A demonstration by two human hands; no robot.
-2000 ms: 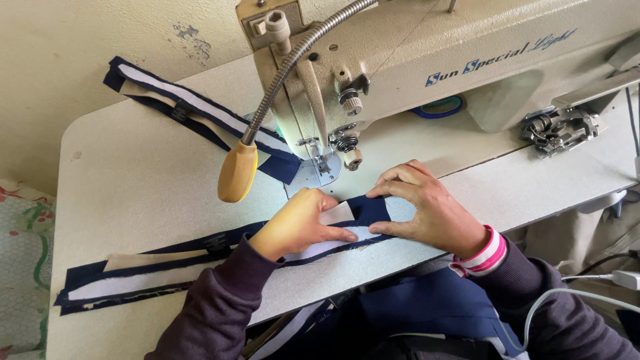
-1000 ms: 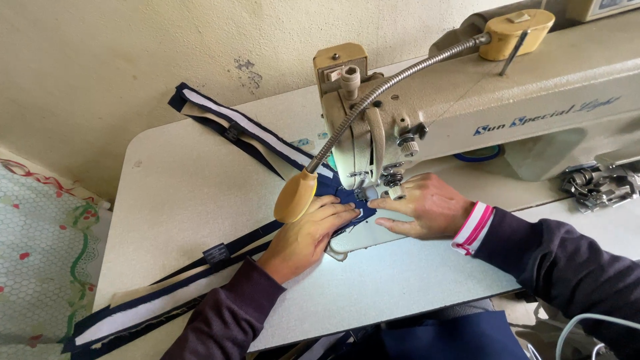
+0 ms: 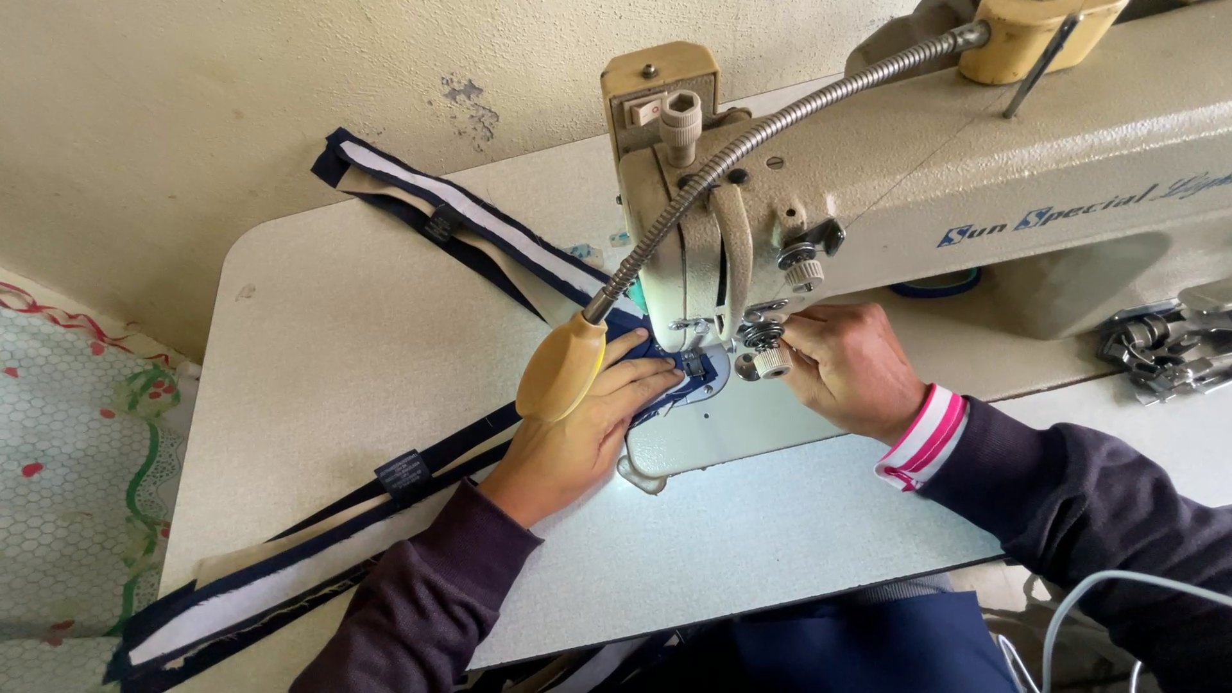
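My left hand (image 3: 587, 423) lies palm down with fingers spread, pressing navy fabric flat beside the presser foot (image 3: 695, 364) of the sewing machine (image 3: 914, 164). One navy strip with white backing (image 3: 289, 587) runs from under this hand to the table's lower left. A second such strip (image 3: 481, 217) reaches from the needle area to the back left. Each carries a small black label. My right hand (image 3: 852, 371) is right of the needle, beside the thread tension knob (image 3: 773, 362), its fingers curled; the fingertips are partly hidden, and whether they hold anything cannot be told.
A lamp with a yellow head (image 3: 561, 371) on a flexible metal neck hangs over my left hand. A metal mechanism (image 3: 1169, 342) sits on the table at the right. Navy cloth (image 3: 866, 645) lies below the table's front edge. A pale cable curves at the lower right.
Two seconds ago both hands held a navy piece in front of the machine; that fabric is now at the presser foot. Since one second ago, my right hand has drawn away from it. The view has shifted.
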